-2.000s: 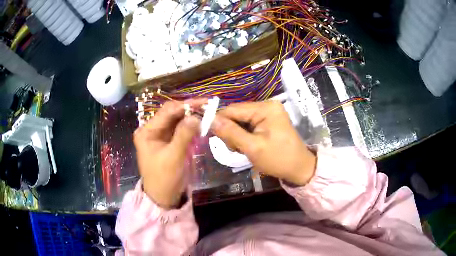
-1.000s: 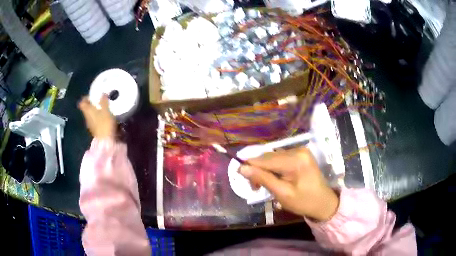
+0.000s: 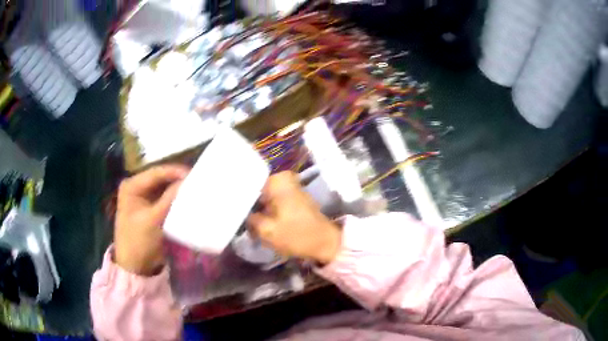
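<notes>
A white cup shell (image 3: 219, 192) is held up above the red board, tilted and blurred. My left hand (image 3: 143, 216) grips its left side. My right hand (image 3: 290, 216) is at its right side with fingers bent against it; whether a wire or small part is between those fingers is hidden. A white bracket arm (image 3: 333, 160) lies on the board behind my right hand, its round end (image 3: 257, 252) partly covered by the hand.
A carton (image 3: 280, 106) of white and grey fittings stands behind the board, with a wire bundle (image 3: 347, 73) over and beside it. Stacked white shells (image 3: 557, 73) stand at right and more at upper left (image 3: 50, 70). A finished unit (image 3: 30, 246) sits at left.
My left hand has picked up the white cup shell from left of the carton and brought it in front of me. My right hand has come against it. The view has shifted and tilted.
</notes>
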